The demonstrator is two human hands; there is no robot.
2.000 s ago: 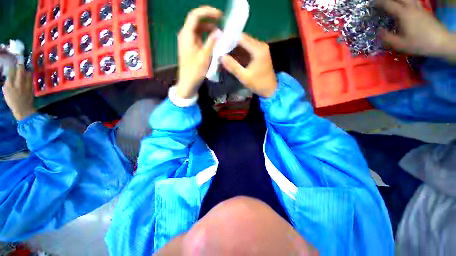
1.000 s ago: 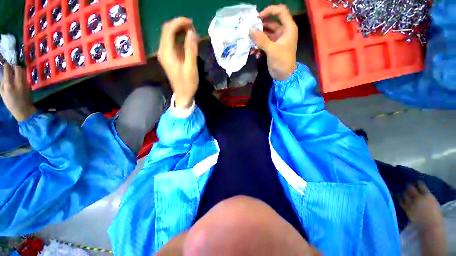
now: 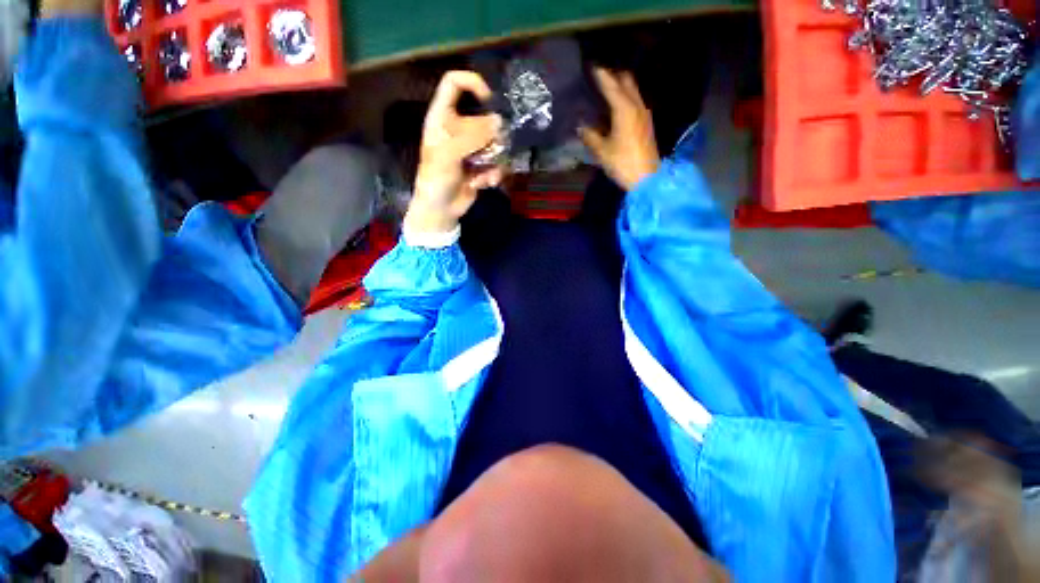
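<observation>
My left hand (image 3: 454, 148) is raised above my lap, with its fingers curled around a small shiny metal part (image 3: 490, 153). My right hand (image 3: 623, 131) is raised opposite, with its fingers apart and nothing clearly seen in it. Another silvery, crumpled-looking piece (image 3: 528, 100) shows between the hands, close to my left fingertips; I cannot tell whether it is held or lies beyond them. The white sheet is not in view.
The green bench (image 3: 502, 37) crosses the top. An orange-red tray (image 3: 240, 77) with round shiny parts in pockets is at upper left. Another red tray (image 3: 787, 148) at upper right bears a tangled silver heap (image 3: 941, 51). Blue-sleeved coworkers sit nearby.
The white sheet has gone from my right hand. My left hand has moved down and right, and silvery metal shows at it. The trays sit higher in view; the left coworker's arm is raised.
</observation>
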